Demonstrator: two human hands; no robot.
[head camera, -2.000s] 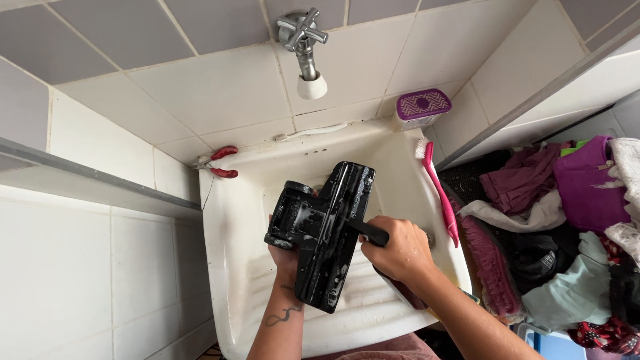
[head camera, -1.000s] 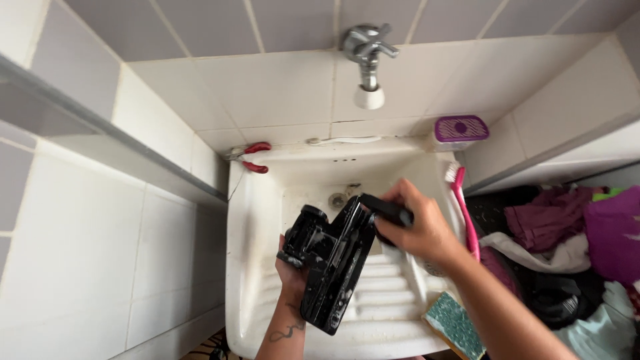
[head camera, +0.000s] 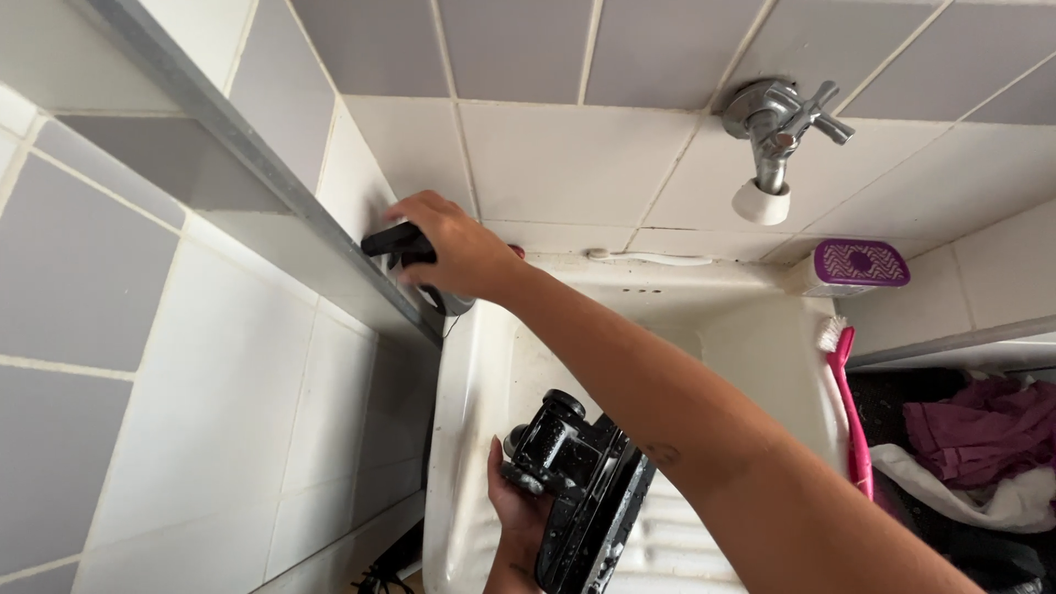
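My left hand (head camera: 518, 511) supports a wet black plastic vacuum-cleaner floor head (head camera: 577, 487) from below, over the left part of the white laundry sink (head camera: 462, 462). The floor head is tilted, with its wheels toward the upper left; my right forearm hides part of it. At the sink's back left corner, my right hand (head camera: 450, 243) is at a black object (head camera: 400, 239), its fingers bent around or beside it. Blur hides whether it grips the object. A curved dark grey part (head camera: 450, 301) shows below that hand, and a bit of red handle (head camera: 517, 250) behind the wrist.
A chrome tap (head camera: 771, 136) projects from the tiled wall. A white toothbrush (head camera: 652, 257) lies on the back ledge. A purple-lidded container (head camera: 858, 264) stands at the back right corner, above a pink brush (head camera: 854, 412) on the right rim. Clothes (head camera: 982, 429) lie at the right. A metal-edged partition (head camera: 272, 173) borders the left.
My right hand has moved from beside the floor head to the sink's back left corner. My left hand still holds the floor head. The view has shifted left.
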